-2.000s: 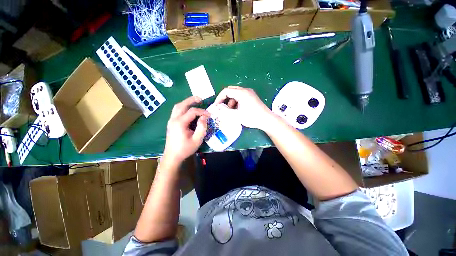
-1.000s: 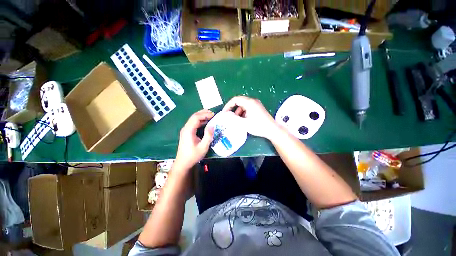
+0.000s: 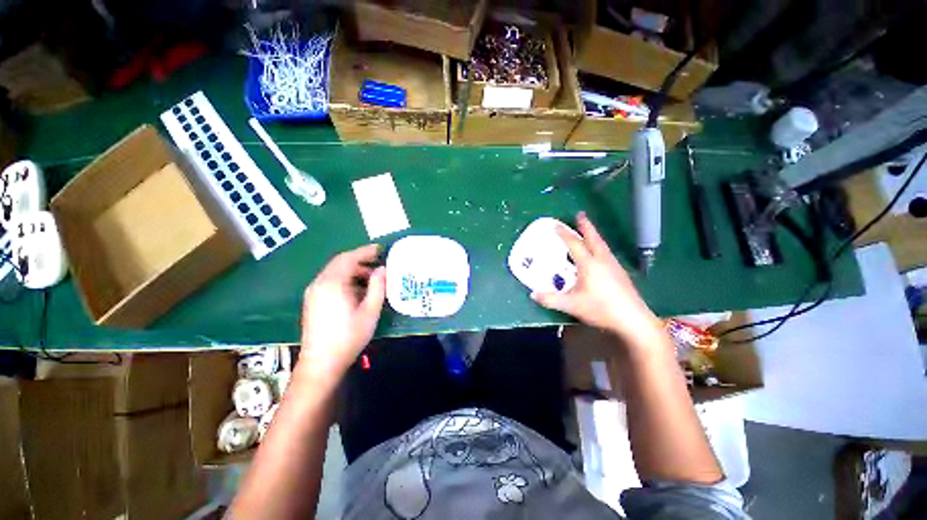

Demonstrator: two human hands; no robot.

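The white rounded housing half (image 3: 428, 277) lies on the green bench near its front edge, with blue parts and wires inside. My left hand (image 3: 346, 307) is at its left side, with thumb and fingertips by its edge; whether they grip it is unclear. My right hand (image 3: 598, 281) is on the matching white housing cover (image 3: 531, 256), fingers over its right side and thumb at its lower edge. The hand hides part of the cover and its dark spots.
A grey electric screwdriver (image 3: 646, 188) hangs right of the cover. A white card (image 3: 381, 206), perforated strip (image 3: 232, 175), spoon-shaped white item (image 3: 302, 183) and open carton (image 3: 152, 229) lie left. Parts boxes (image 3: 389, 124) and a blue basket (image 3: 290, 110) line the back.
My right hand has left the wired housing and moved right onto the cover. My left hand remains beside the housing, now fully uncovered. The view has shifted to the right.
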